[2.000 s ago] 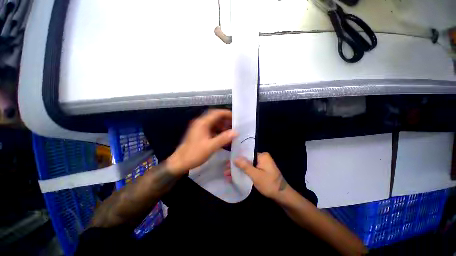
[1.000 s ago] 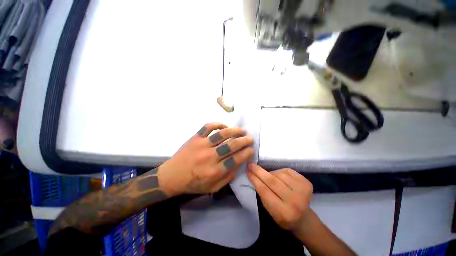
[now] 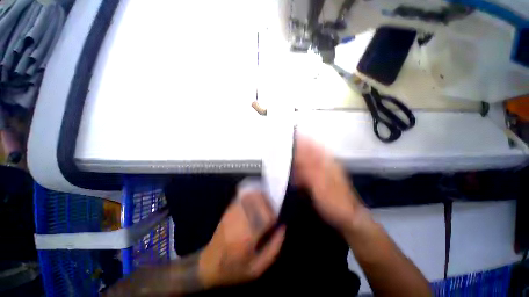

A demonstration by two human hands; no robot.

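A pale fabric strip [image 3: 278, 168] runs from the machine table down over its front edge, with a dark layer along its right side. My left hand [image 3: 246, 232] is closed on the strip's lower end, below the table edge, over the black-clothed lap. My right hand [image 3: 325, 183] is blurred beside the strip's right side at the table edge; whether it touches or grips the fabric cannot be told. The strip's upper part merges with the bright table. The presser foot area [image 3: 325, 52] is above it.
Black-handled scissors [image 3: 388, 115] and a dark flat object [image 3: 387, 55] lie right of the needle. A small tan tab [image 3: 259, 108] is left of the strip. Blue baskets [image 3: 78, 214] stand below left, white panels [image 3: 394, 235] below right, and grey folded pieces [image 3: 29, 43] far left.
My left hand has moved down off the table to the strip's lower end. My right hand has moved up along the strip's right side. The view has shifted slightly.
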